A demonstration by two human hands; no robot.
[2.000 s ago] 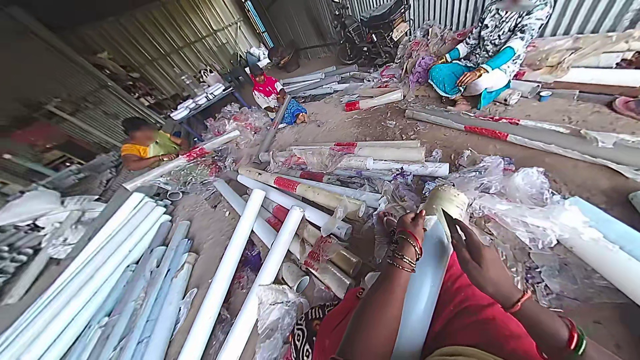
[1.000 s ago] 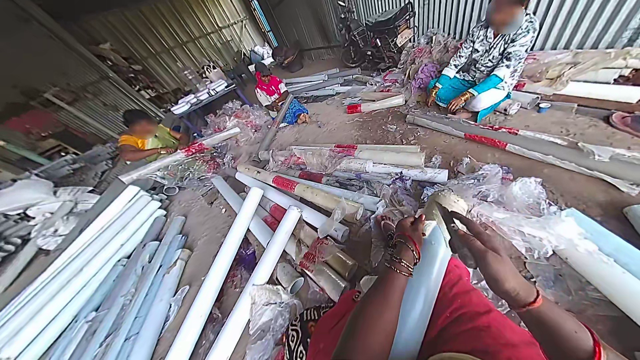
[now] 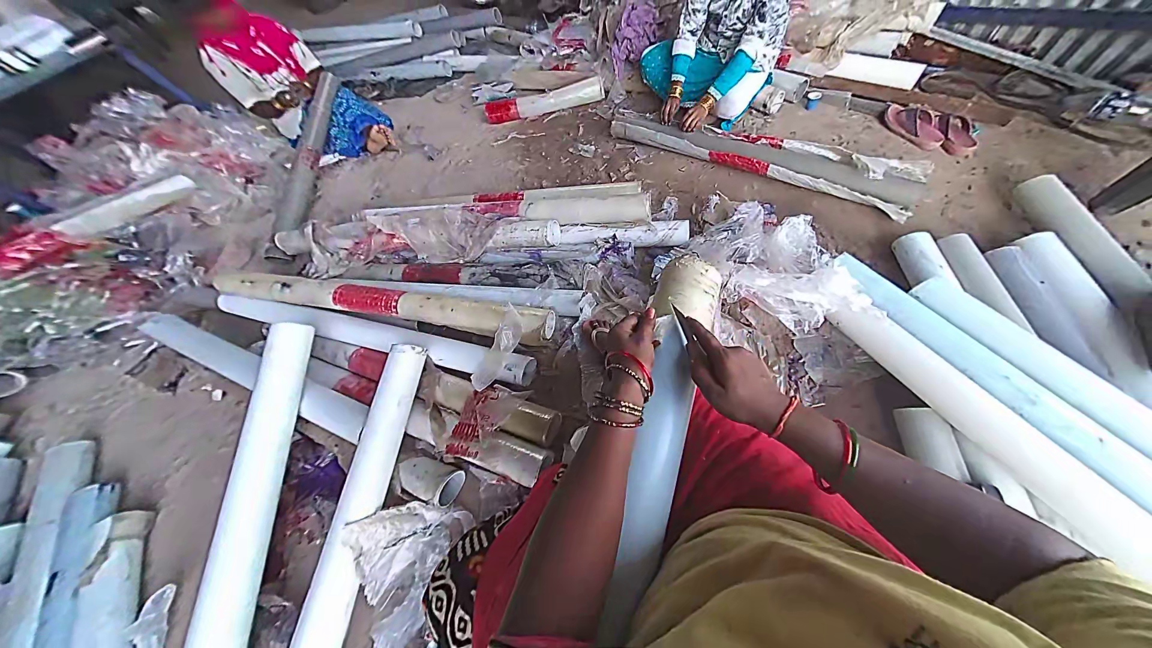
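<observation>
A light blue pipe lies lengthwise over my lap, with a cream-coloured wrapped end pointing away from me. My left hand is closed on the left side of the pipe near where the blue and cream parts meet. On the right side, my right hand holds a thin dark blade against the pipe near the same place; its handle is hidden in my fingers. Crumpled clear plastic film lies around the cream end.
Wrapped pipes with red bands lie ahead and left. White pipes slant at my left, more pipes at my right. A person squats by a grey pipe; another person sits farther left. Pink sandals lie at upper right.
The view has turned right and down, so the pipes at my right now show. Both my hands stay at the same part of the pipe.
</observation>
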